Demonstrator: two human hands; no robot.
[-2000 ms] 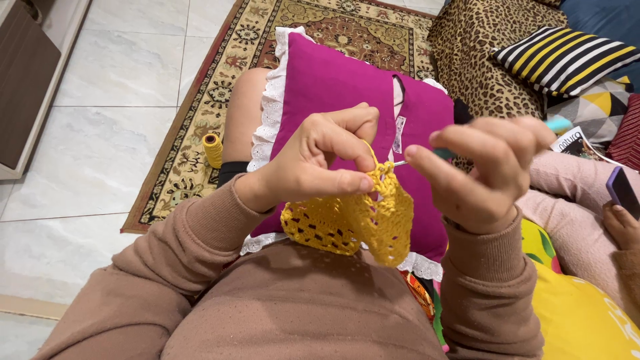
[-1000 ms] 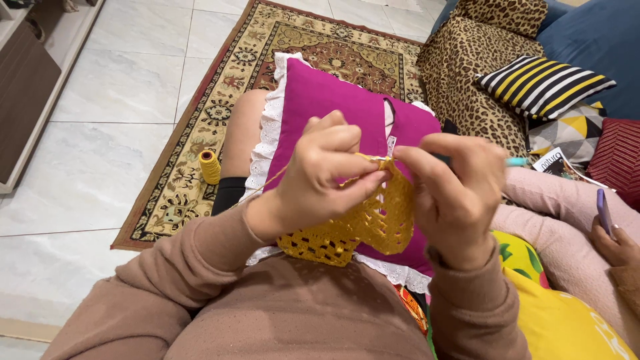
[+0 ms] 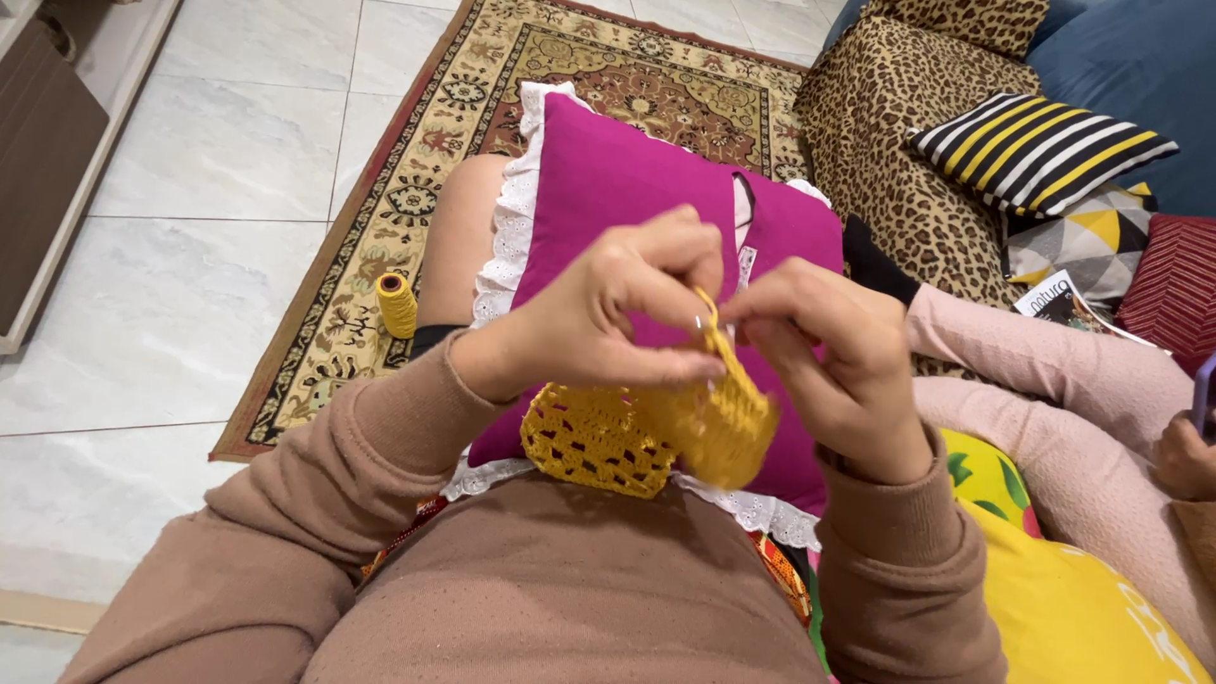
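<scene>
Yellow crochet work with an openwork pattern hangs over the magenta cushion on my lap, which has a white eyelet ruffle. My left hand pinches the top edge of the work between thumb and fingers, a yellow yarn loop rising at the fingertips. Close on its right, my right hand has thumb and forefinger pinched at a thin tool, apparently a crochet hook, mostly hidden by the fingers; its metal tip shows at the work. A cone of yellow yarn stands on the rug to the left.
A patterned rug lies on the tiled floor. At the right, a person in pink trousers sits close by with a purple phone. Beyond are a leopard-print cover, a striped cushion and a magazine. A yellow cushion lies near my right sleeve.
Two seconds ago my right hand was raised with its fingers spread; now it is lower and closed in beside my left hand. My left hand keeps its hold on the crochet work.
</scene>
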